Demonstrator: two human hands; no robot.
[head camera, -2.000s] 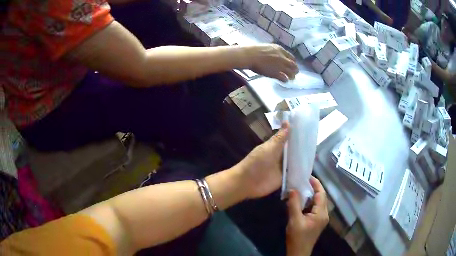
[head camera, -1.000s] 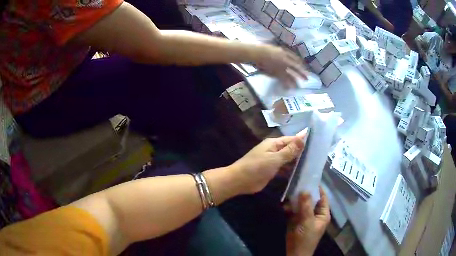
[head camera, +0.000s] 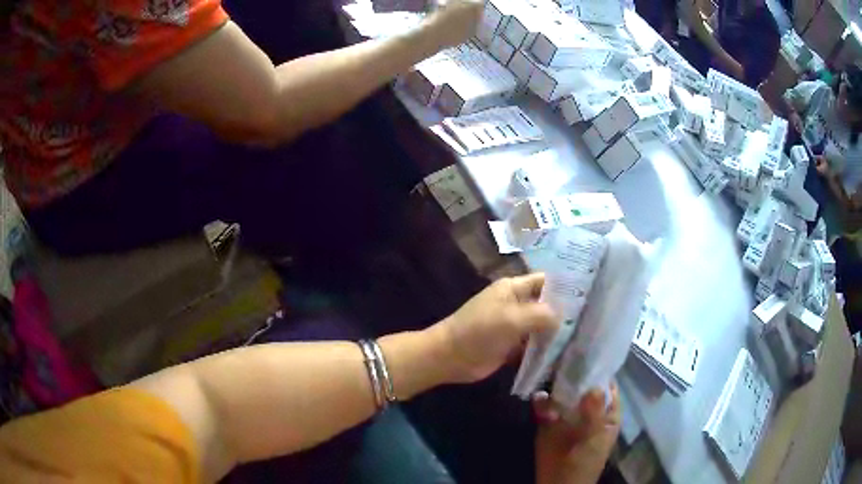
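Note:
My left hand (head camera: 491, 331) pinches a printed leaflet (head camera: 570, 274) by its left edge; the leaflet stands partly opened beside the bagged product. My right hand (head camera: 578, 437) holds the whitish bagged product (head camera: 605, 317) by its lower end, upright and slightly tilted right. An open unit carton (head camera: 578, 210) lies just behind them on the table, its end flap out to the left. A fanned leaflet stack (head camera: 669, 348) lies to the right of the product, and another stack (head camera: 740, 411) lies farther right.
The pale table (head camera: 695, 260) bears rows of cartons (head camera: 567, 47) at the back and a loose heap (head camera: 756, 142) at right. A brown shipping carton (head camera: 815, 397) stands at lower right. A person in an orange top (head camera: 104, 76) sits at left, arm over the table. Other people show at upper right.
The leaflet has come apart from the product and now shows print, held in my left hand. The other person's hand has moved from the table's middle to the back rows, uncovering a leaflet stack.

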